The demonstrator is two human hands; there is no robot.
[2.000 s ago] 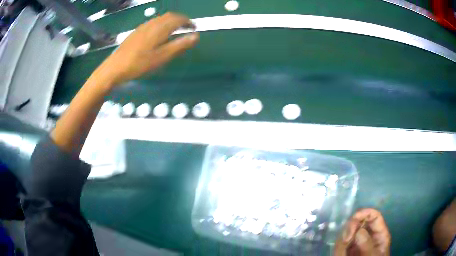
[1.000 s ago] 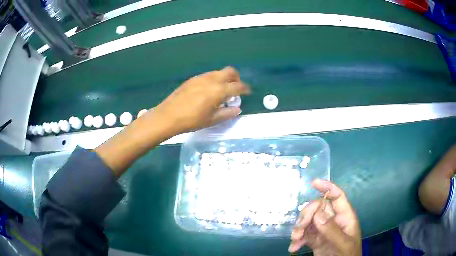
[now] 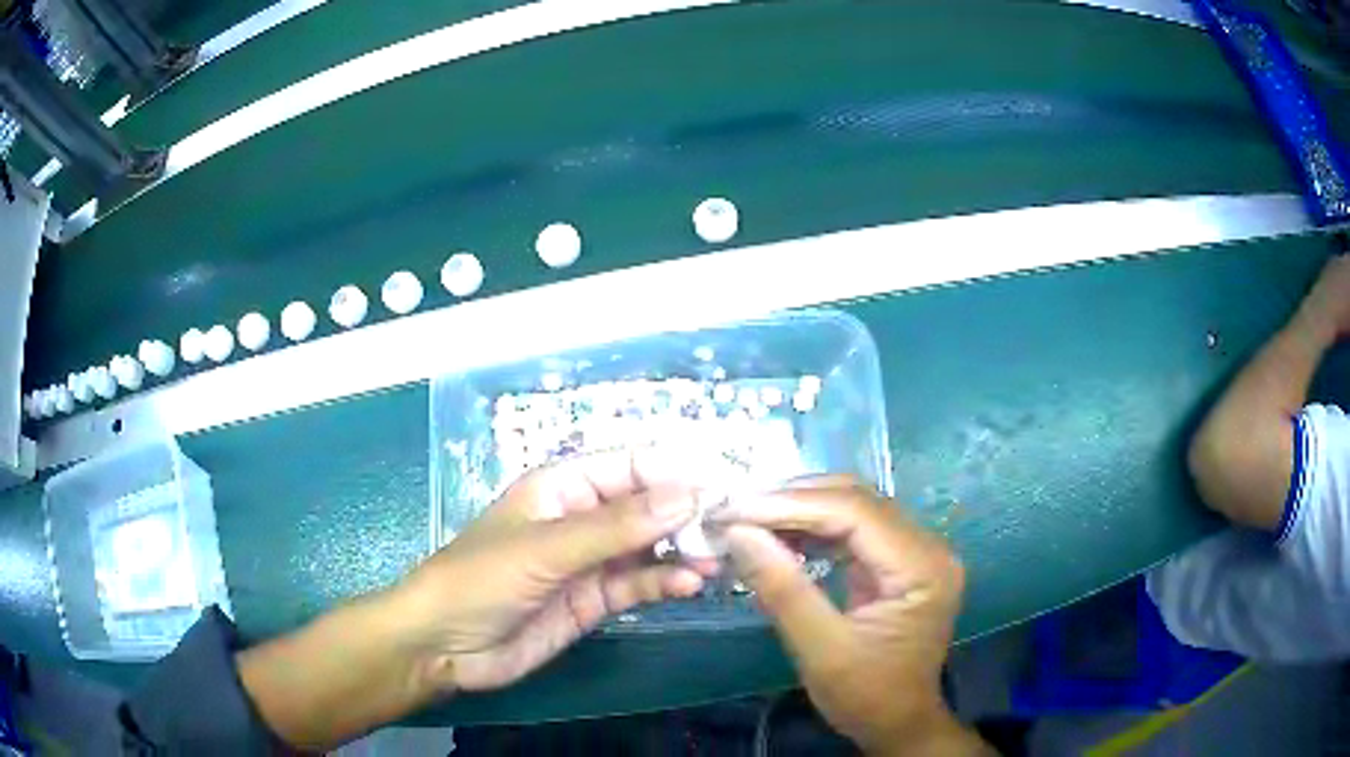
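My left hand and my right hand meet over the front of the clear parts tub. A small round white plastic piece is between their fingertips, partly covered by fingers. The left fingers grip its left side, and the right thumb and fingers close on its right side. No thin pick can be made out in the right hand. The clear parts tub holds many tiny white bits. A row of round white pieces lies on the green conveyor along the near rail, wider spaced at its right end.
A second clear tub with white contents stands at the left. The pale near rail separates the belt from the ledge. A blue parts tray is at the far right. Another person's arm rests on the ledge at the right. Metal posts stand upper left.
My left hand has come back from the belt to the tub and meets my right hand at a white piece. The view has shifted; the thin copper-coloured rod seen earlier in my right hand no longer shows.
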